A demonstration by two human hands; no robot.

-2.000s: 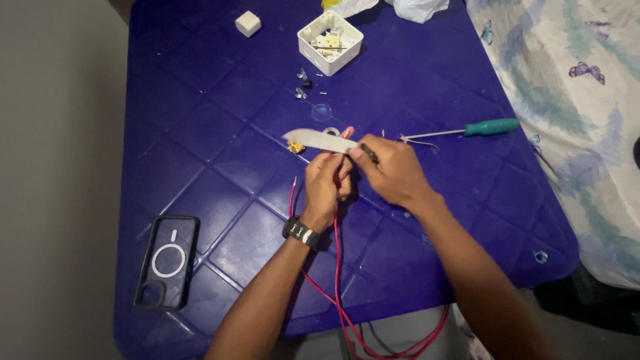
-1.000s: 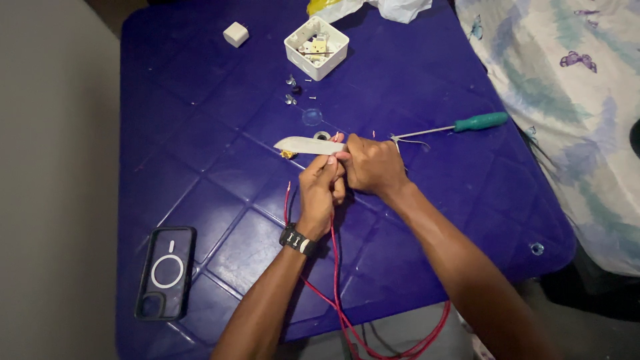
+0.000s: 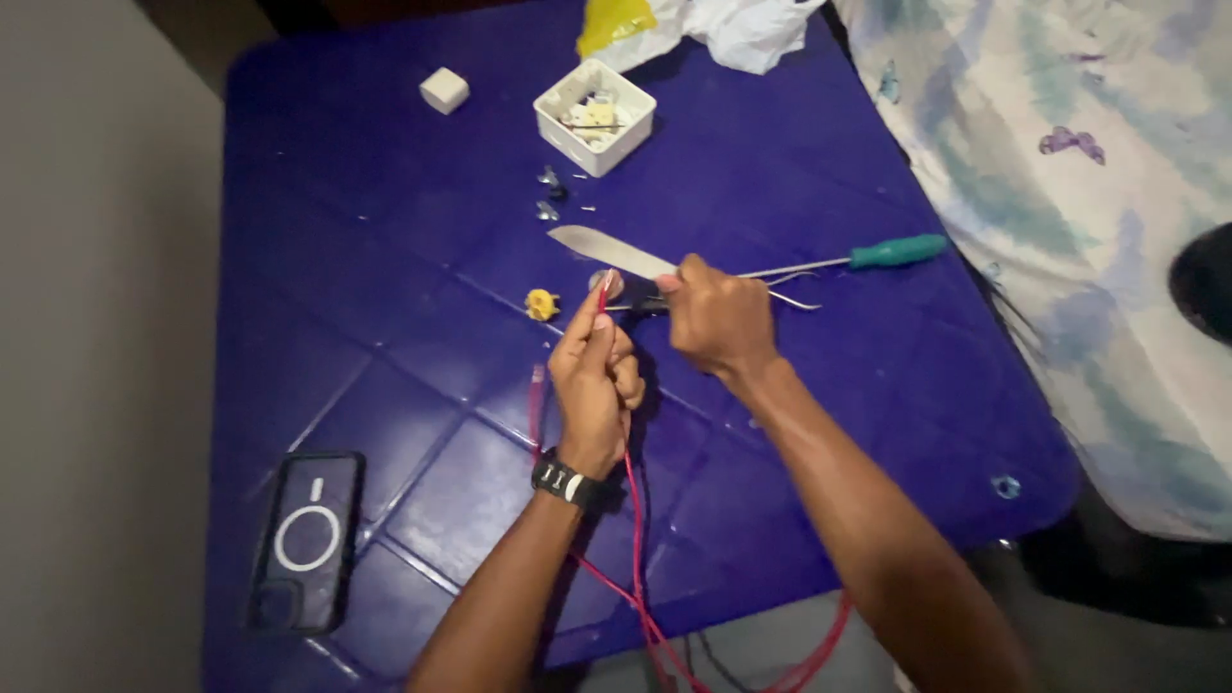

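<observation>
Between thumb and index finger, my left hand [image 3: 595, 385] pinches a red insulated wire [image 3: 634, 520], its tip pointing up and looking pale. My right hand [image 3: 722, 313] grips a knife by its handle, mostly hidden in the fist; the knife blade [image 3: 616, 252] points up and left, above and apart from the wire tip. Another red wire end rises left of my left wrist. A yellow plastic part [image 3: 542, 305] lies left of my left fingertips. Behind the wire tip is a small round object [image 3: 606, 285], partly hidden. A screwdriver with a teal handle [image 3: 897, 251] lies right of my right hand.
On the blue plastic table [image 3: 433, 337] stand a white square box [image 3: 595, 120] with small parts and a small white block [image 3: 445, 90]. Small screws and metal pieces [image 3: 549, 192] lie near the box. A phone [image 3: 308, 541] lies at left, plastic bags [image 3: 751, 34] at the back, patterned fabric [image 3: 1059, 241] at right.
The knife blade was at the wire by my left fingertips; now it is apart from them, and my right hand has moved away to the right. The wire tip has come into plain sight.
</observation>
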